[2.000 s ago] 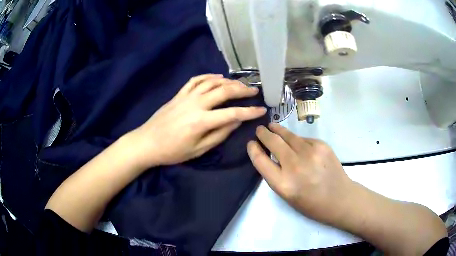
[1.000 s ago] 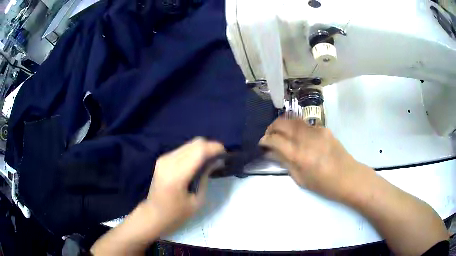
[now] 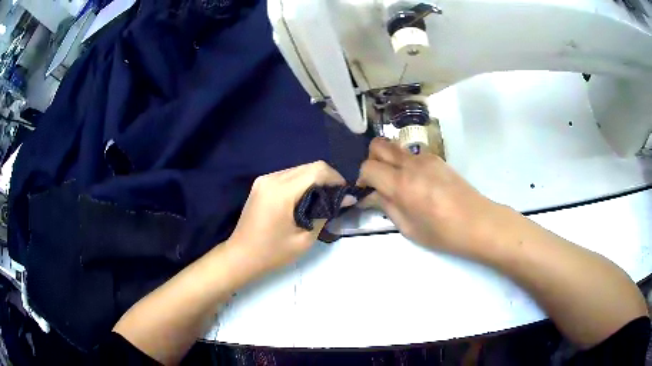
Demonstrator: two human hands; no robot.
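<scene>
A large navy garment (image 3: 214, 107) lies left of the needle area. My left hand (image 3: 282, 211) grips the garment's bunched, rolled edge (image 3: 319, 204) near the table's front part. My right hand (image 3: 429, 193) pinches the same edge just in front of the presser foot area, its fingertips close to my left hand's. The darker ribbed strip (image 3: 347, 146) runs toward the foot. The needle and foot are mostly hidden behind the machine's white guard and my right fingers.
The white sewing machine head (image 3: 500, 36) fills the top right, with a cream tension knob (image 3: 410, 41) and a lower cream knob (image 3: 413, 136). The white table (image 3: 357, 300) has a curved front edge. A darker patch panel (image 3: 132, 229) lies on the garment's left.
My left hand has left its flat position on the cloth and now grips the edge. The cloth's front corner is folded up, baring the table. My right hand has moved closer to the foot.
</scene>
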